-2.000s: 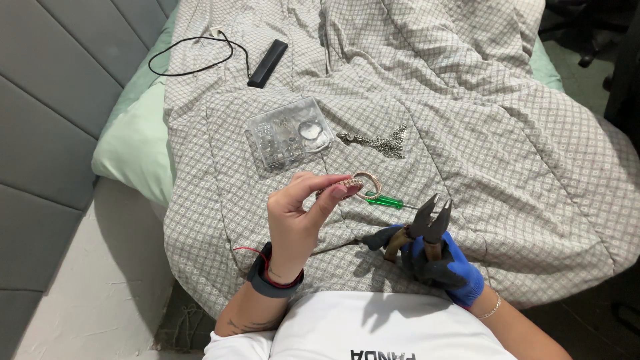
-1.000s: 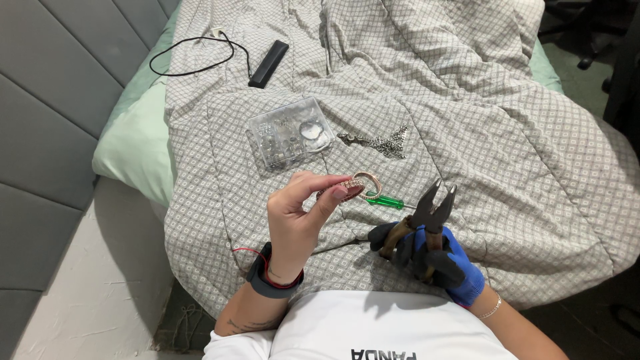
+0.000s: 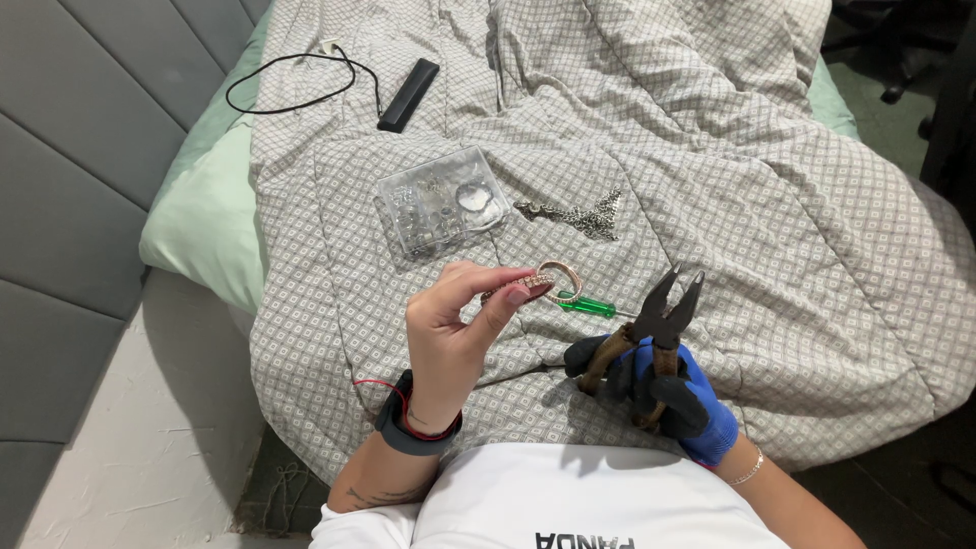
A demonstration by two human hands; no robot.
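Note:
Between thumb and fingers, my left hand point(image 3: 457, 320) holds a jewelled rose-gold-coloured band point(image 3: 538, 284); a second ring-shaped piece point(image 3: 560, 282) hangs at its right side. My right hand point(image 3: 663, 389), in a blue and black glove, grips pliers point(image 3: 660, 320) by their brown wrapped handles, the jaws apart and pointing up. Beyond and between the hands lies a green-handled screwdriver point(image 3: 587, 305), its shaft partly behind the pliers. A clear plastic box point(image 3: 393, 221) of small metal findings rests past my left hand, and a heap of silver-coloured chain point(image 3: 587, 219) lies beside it.
The patterned quilt point(image 3: 801, 252) is wrinkled under everything. Farther off lie a black bar-shaped object point(image 3: 409, 95) and a looped black cord point(image 3: 305, 104). A mint-green pillow or bedding point(image 3: 206, 221) sits at the left beside a grey padded panel point(image 3: 69, 152).
The pliers have turned slightly in my right hand, and the gloved fingers have shifted on the handles. My left hand keeps the jewelled pieces in nearly the same place.

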